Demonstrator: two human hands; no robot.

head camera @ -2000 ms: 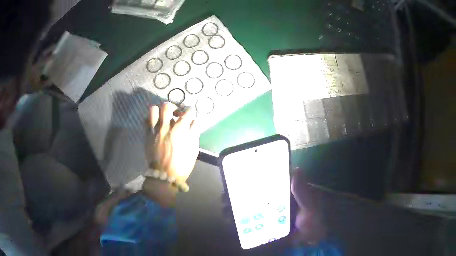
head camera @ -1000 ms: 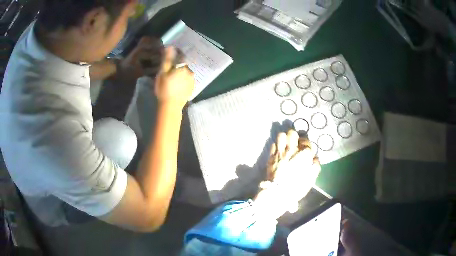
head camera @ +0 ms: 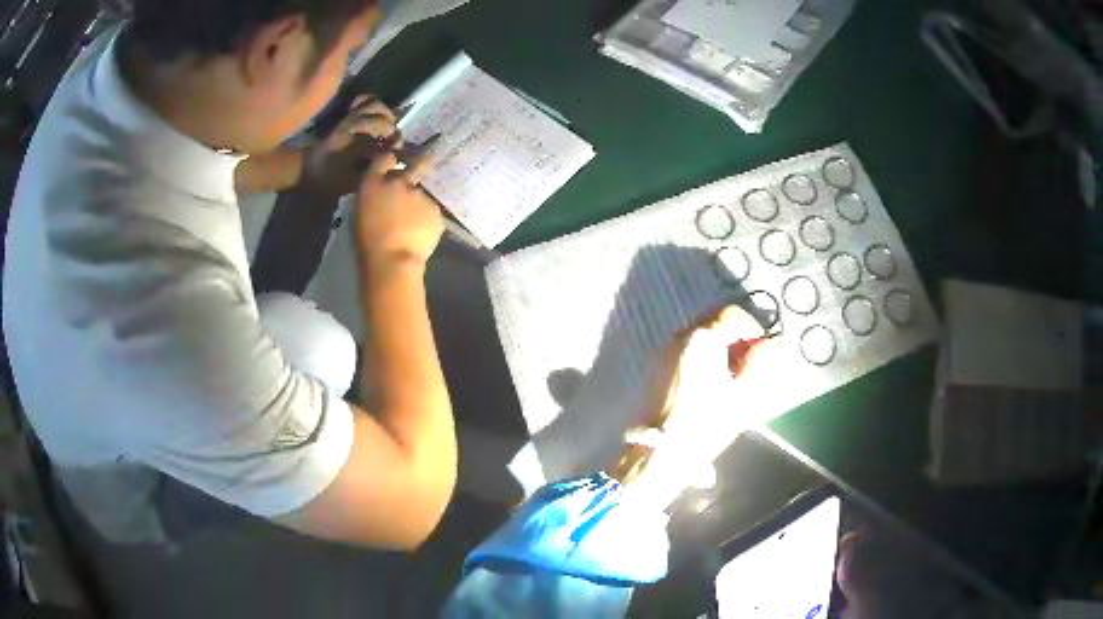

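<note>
The pale ribbed ring tray (head camera: 581, 314) lies on the green tabletop, with rows of thin dark rings (head camera: 819, 345) on its right part. My left hand (head camera: 714, 369), strongly lit, is over the tray's lower middle. Its fingers are bent beside a ring; glare hides whether they grip one. My right hand (head camera: 850, 566) is mostly in shadow at the bottom, its fingers at the edge of the smartphone (head camera: 780, 562). The phone's screen is bright and its lower end is cut off by the frame.
A seated person in white (head camera: 169, 278) is on the left, holding a pen over a written notebook (head camera: 508, 145). Bagged trays (head camera: 726, 55) lie at the far edge. A dim compartment tray (head camera: 1010, 429) with a paper cover sheet (head camera: 1014, 339) is at the right. A pale cord loop (head camera: 986, 73) lies at upper right.
The view has shifted slightly, so the table's things sit further right. My left hand's fingers are more bent and its shadow on the tray is larger. The seated person's hand has moved off the notebook's written area.
</note>
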